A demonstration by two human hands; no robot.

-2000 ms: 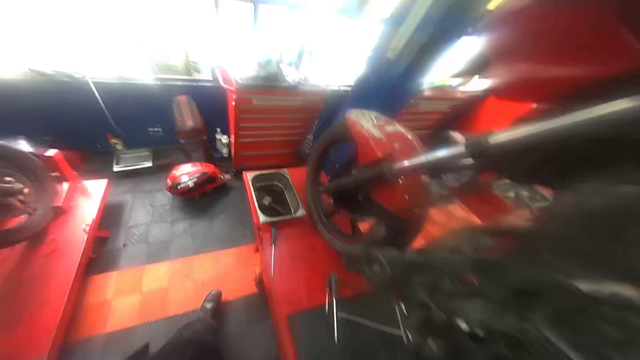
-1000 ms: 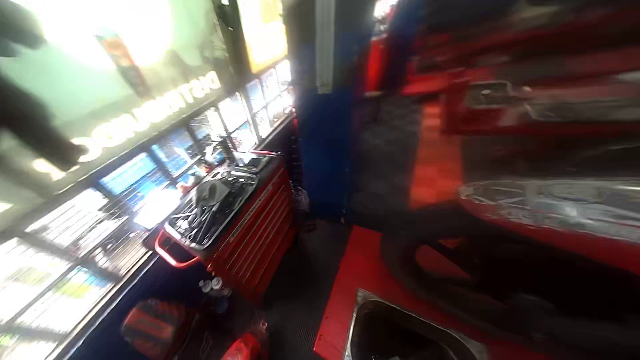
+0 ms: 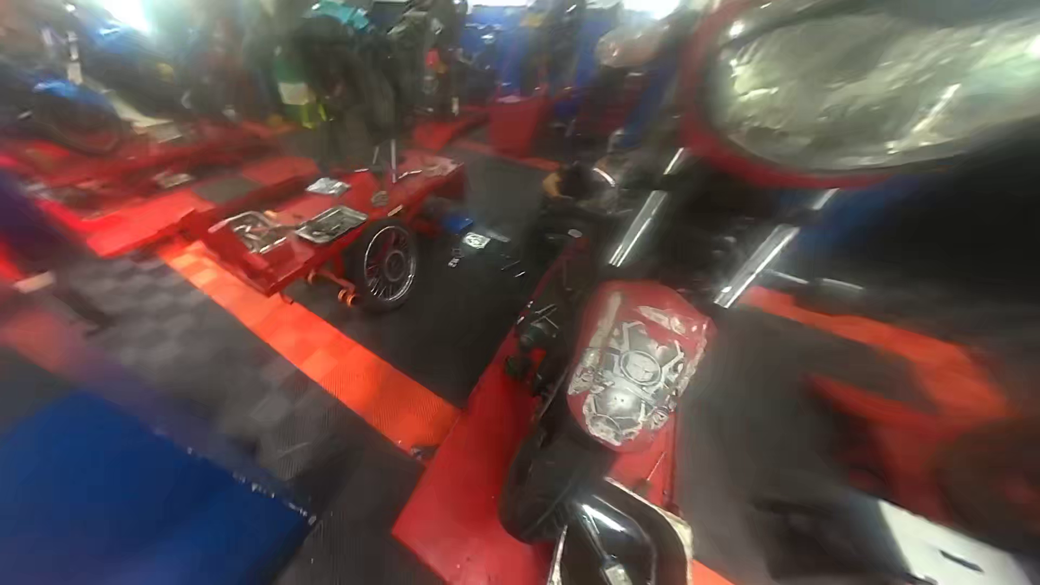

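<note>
Neither my left hand nor my right hand shows in the head view. Nearest to me, a motorcycle stands on a red lift platform (image 3: 463, 504). Its red front fender (image 3: 638, 366) bears worn silver graphics and sits over the black front tyre (image 3: 540, 487). Two chrome fork tubes (image 3: 756, 264) rise behind the fender, and the blurred headlight (image 3: 877, 89) fills the upper right. At the bottom, a metal tray (image 3: 686, 528) with a dark, glossy inside lies by the tyre.
Another red lift table (image 3: 268, 280) at left bears metal parts trays (image 3: 331, 224); a spoked wheel (image 3: 390, 264) leans beside it. A blue panel (image 3: 138, 496) fills the lower left. People in dark clothes (image 3: 349, 81) stand at the back. Small parts (image 3: 477, 240) lie on the floor.
The view has swung strongly, from the window and red tool chest to the workshop's far side, now facing the motorcycle's front.
</note>
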